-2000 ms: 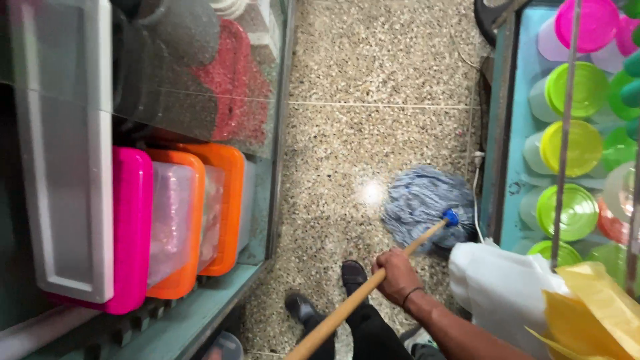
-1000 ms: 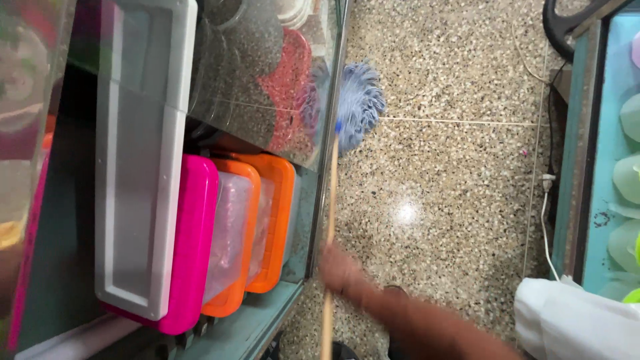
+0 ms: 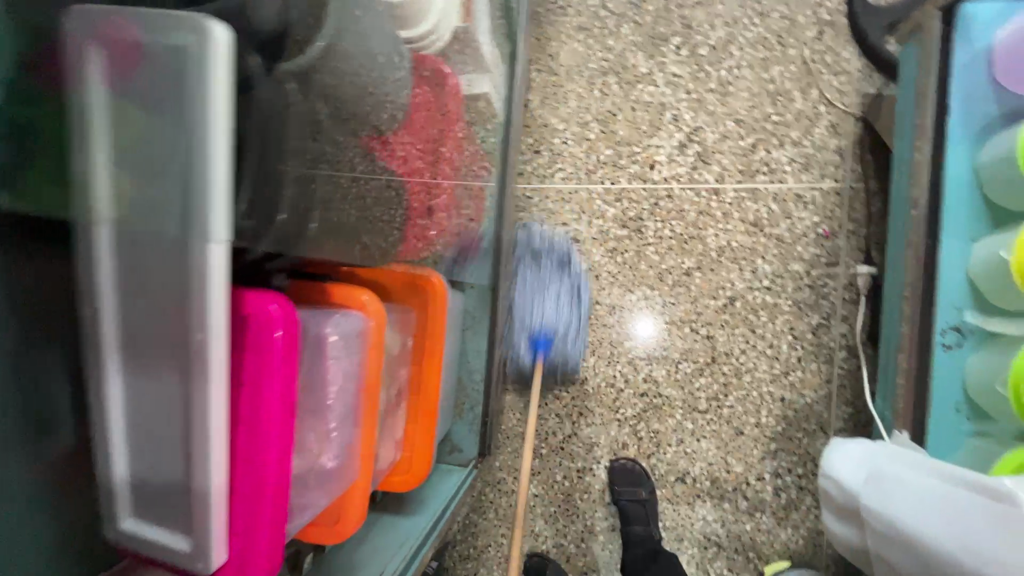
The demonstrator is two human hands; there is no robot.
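A string mop with a blue-grey head [image 3: 550,292] lies on the speckled floor, close against the edge of the left glass case. Its blue socket [image 3: 542,345] joins a wooden handle [image 3: 525,472] that runs down out of the bottom of the view. The strands look blurred. Neither of my hands can be made out in this frame, so their hold on the handle is hidden. My dark shoe [image 3: 632,488] stands to the right of the handle.
On the left, a glass case [image 3: 494,320] holds plastic containers with pink [image 3: 260,432] and orange lids [image 3: 424,384]. At right stand a blue shelf [image 3: 944,336] with lidded containers, a white cable [image 3: 862,336] and a white bag [image 3: 920,504].
The mop head has moved from beside the right shelf to the left case, then back nearer my feet. The hand seen on the handle earlier has left the view.
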